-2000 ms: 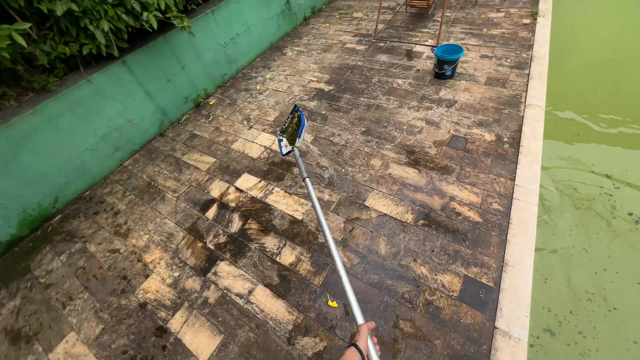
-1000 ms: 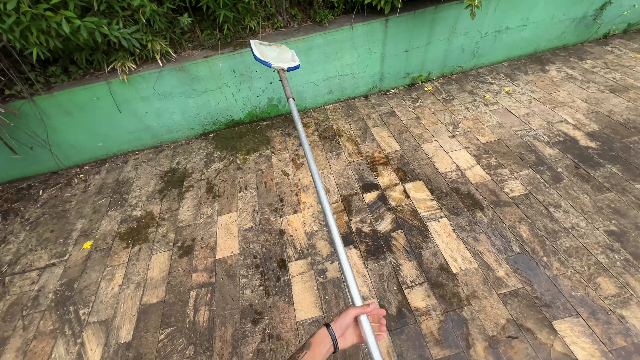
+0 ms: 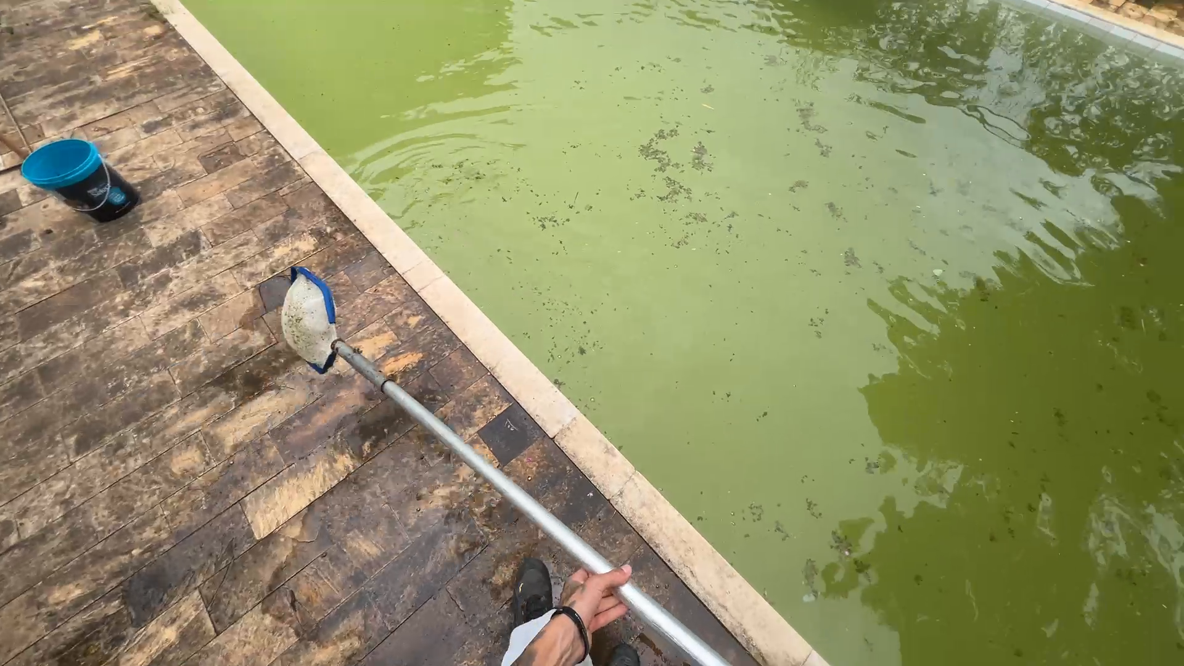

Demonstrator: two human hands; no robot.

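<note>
My left hand (image 3: 592,601) comes in from the bottom centre, a dark band at its wrist, and holds the silver metal pole (image 3: 499,483) of a pool skimmer. From the hand the pole runs up and left to the skimmer net (image 3: 308,320), pale mesh on a blue frame, and down past the lower edge. The net's pale, dirt-speckled outer side faces the camera above the brown paving, left of the pool edge. Whether it touches the paving is unclear. My right hand is out of view.
Green pool water (image 3: 694,305) with floating debris fills the right side. The pale stone coping (image 3: 499,356) runs diagonally beside the wet, stained paving (image 3: 185,388). A black bucket with a blue rim (image 3: 79,178) stands at upper left. Dark shoes (image 3: 532,590) show at the bottom.
The view has swung from the green wall to the pool. The net, over the wall a second ago, is now above the paving near the pool edge. My left hand stays on the pole.
</note>
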